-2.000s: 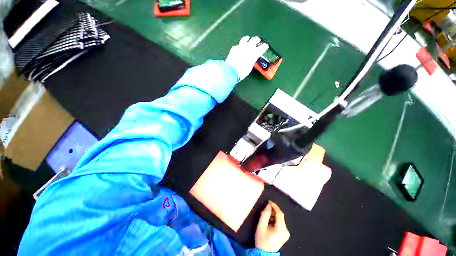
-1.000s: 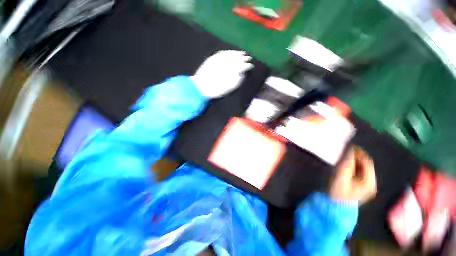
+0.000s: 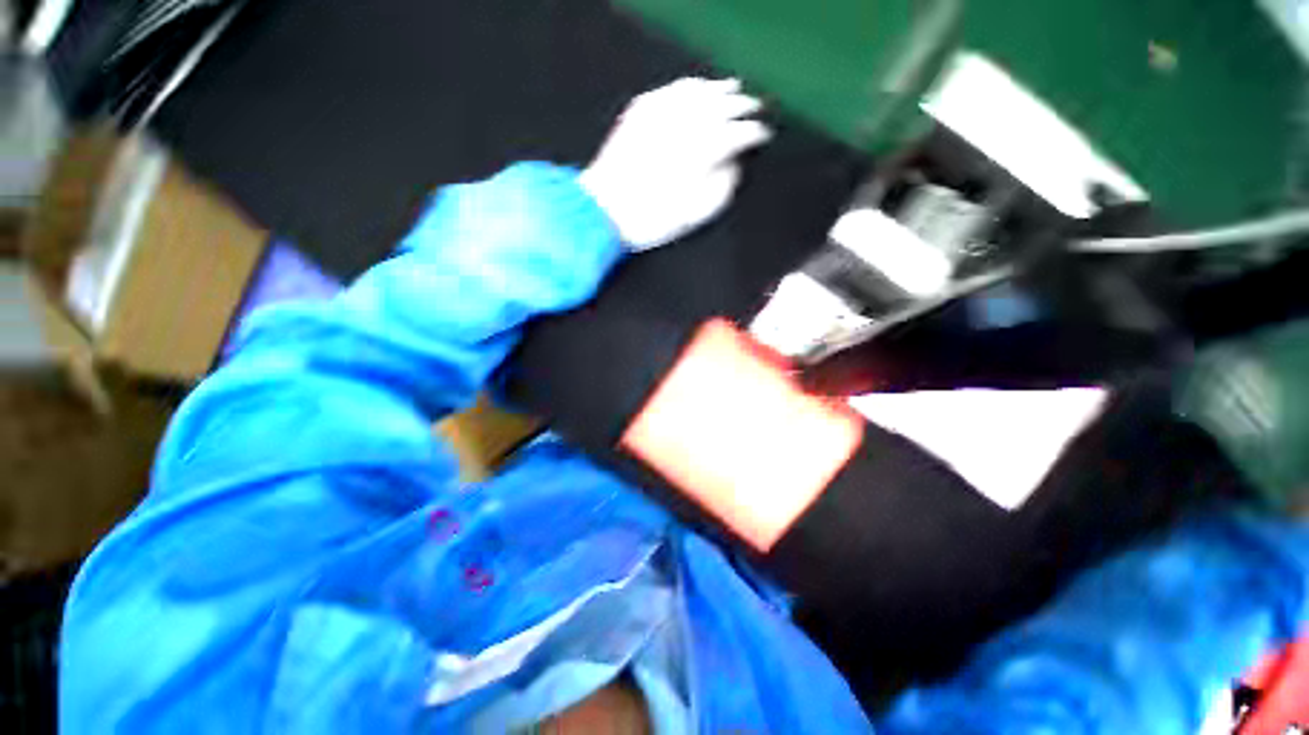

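Note:
My left hand (image 3: 675,161), in a white glove, is over the black mat (image 3: 431,122) near the belt edge. Its fingers are slightly apart and nothing shows in it. My right hand is not in view; only its blue sleeve (image 3: 1120,618) reaches to the right edge. An orange-pink foam pad (image 3: 747,434) lies bare in front of me. Beyond it stands the white-grey screw feeder (image 3: 897,251), blurred. A dark blurred shape, perhaps the screwdriver, crosses beside it and partly covers the pale sheet (image 3: 1005,438).
The green belt (image 3: 804,65) runs along the far side. An open brown carton (image 3: 180,266) and a blue-violet bin (image 3: 287,287) are at the left. Dark striped bags (image 3: 137,50) lie at the upper left. A red item (image 3: 1281,696) is at the lower right corner.
My left hand has drawn back from the unit on the belt to the mat. My right hand has moved right and out of the picture. The view has shifted.

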